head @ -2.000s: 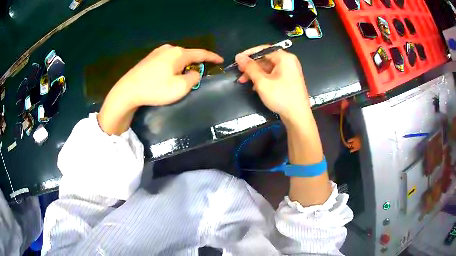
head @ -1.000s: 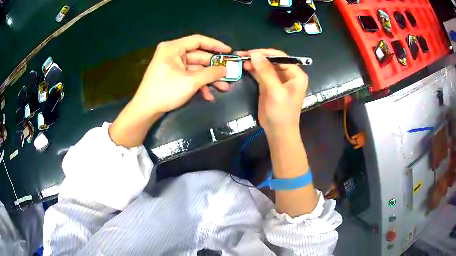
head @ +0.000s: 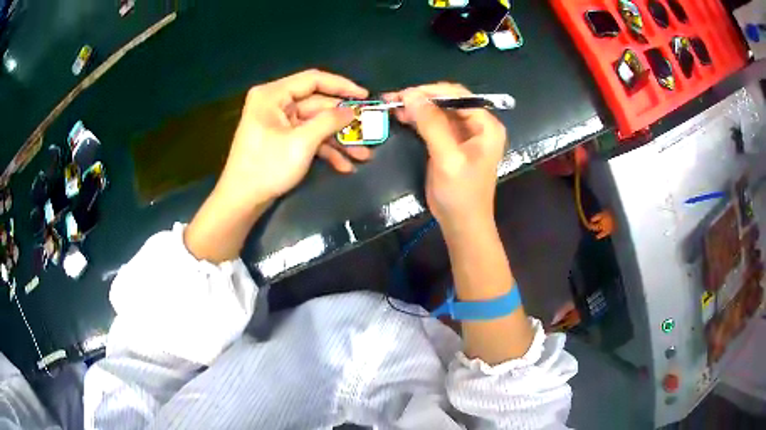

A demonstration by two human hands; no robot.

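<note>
My left hand point(head: 290, 134) holds a watch display module point(head: 375, 126) between thumb and fingers above the dark green mat. The module shows its inner side, white and yellow with a teal edge. My right hand point(head: 458, 138), with a blue wrist strap point(head: 487, 306), grips tweezers point(head: 470, 102) like a pen. The tips of the tweezers lie over the module's upper edge, near my left thumb. Whether they pinch anything is too small to tell.
Loose modules point(head: 73, 180) lie piled at the left, and more point(head: 506, 34) at the top. A red-orange component tray point(head: 617, 92) with modules stands at the upper right. A white machine bed point(head: 651, 218) is at the right. An amber patch point(head: 181, 155) lies behind my left hand.
Two seconds ago the hands were apart and the module was mostly hidden under my left hand. Now it is lifted, inner side visible, with the tweezers on it. Since one second ago, it shifted slightly left.
</note>
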